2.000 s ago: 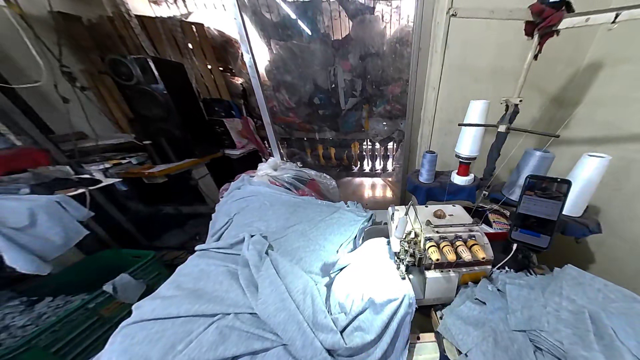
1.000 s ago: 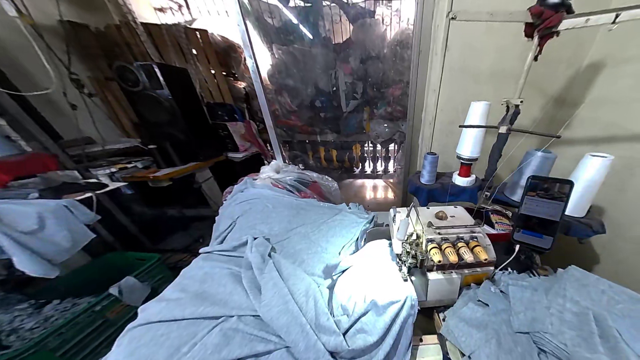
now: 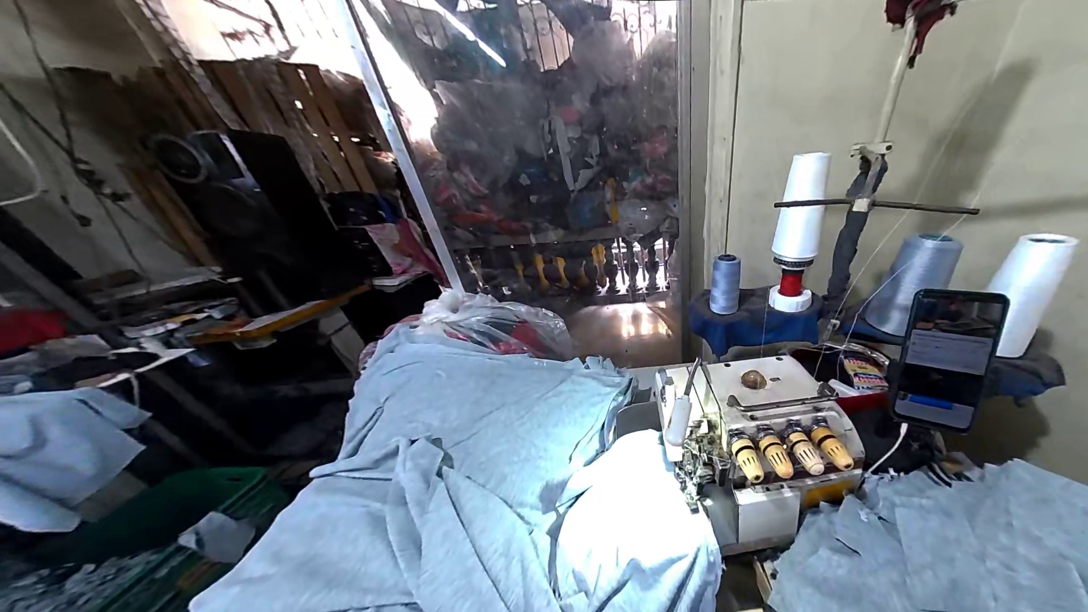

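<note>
Neither of my hands shows in the head view. Light blue knit fabric (image 3: 459, 459) lies in a large loose heap at the centre, its right part brightly lit beside the needle area of an overlock sewing machine (image 3: 765, 450). The machine has several yellow tension dials across its front. More cut pieces of the same blue fabric (image 3: 943, 535) are piled at the lower right. White and grey-blue thread cones (image 3: 914, 285) stand behind the machine, and a phone (image 3: 950, 359) with a lit screen is upright at its right.
A knotted clear plastic bag (image 3: 497, 323) rests behind the fabric heap. At the lower left is a green plastic crate (image 3: 229, 484) with scraps. Blue cloth (image 3: 59, 450) hangs at the left edge, with a black speaker (image 3: 255, 204) farther back. A thread stand pole (image 3: 897, 85) rises at the right.
</note>
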